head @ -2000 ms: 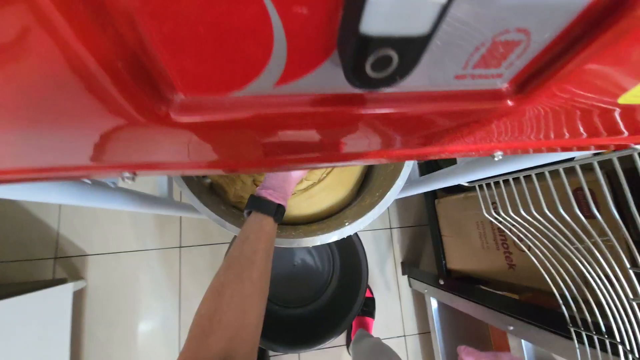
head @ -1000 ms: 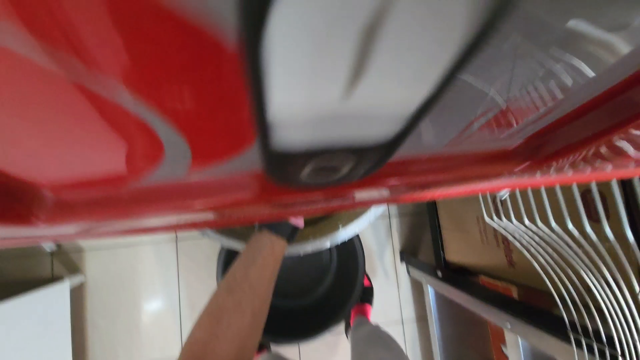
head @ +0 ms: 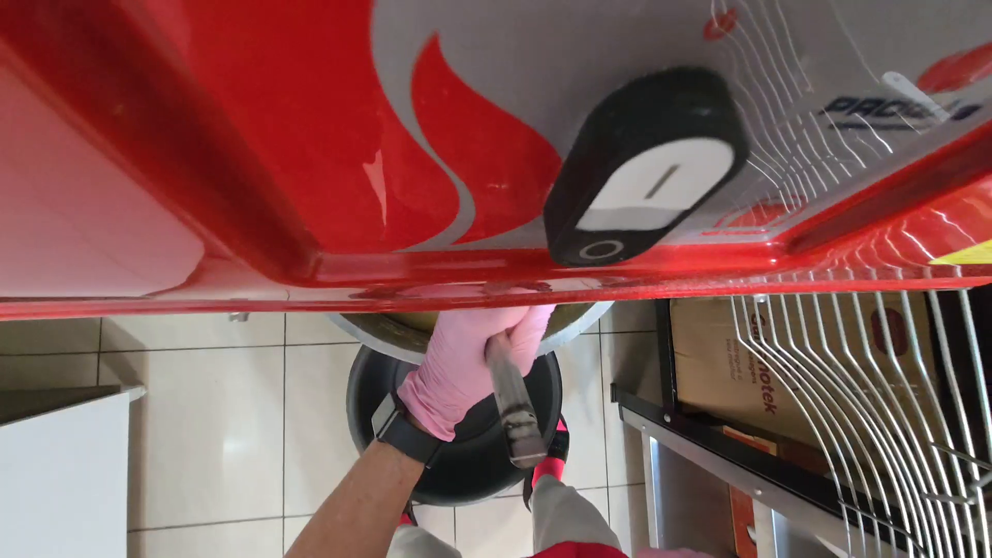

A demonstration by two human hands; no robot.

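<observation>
My left hand [head: 465,360], in a pink glove with a dark watch at the wrist, is shut on a worn grey metal handle [head: 515,418] of a tool whose far end is hidden. It is over the near rim of a large metal mixing bowl [head: 581,329]; a little yellowish mixture [head: 418,319] shows inside. The red mixer housing [head: 232,263] hides the rest of the bowl. At the bottom edge, only a sliver of pink glove, my right hand [head: 673,553], is visible; its fingers are out of sight.
A black round tub [head: 457,473] stands on the tiled floor below the bowl, between my feet. On the right are a curved wire guard [head: 845,403] and a shelf frame [head: 744,457] with a cardboard box [head: 798,341]. A white panel [head: 66,480] stands at left. The mixer's switch [head: 647,167] faces me.
My left hand, empty-looking and reaching into the bowl's mixture two seconds ago, is now nearer, at the rim, with the metal handle in its grip. The handle did not show in the earlier frames.
</observation>
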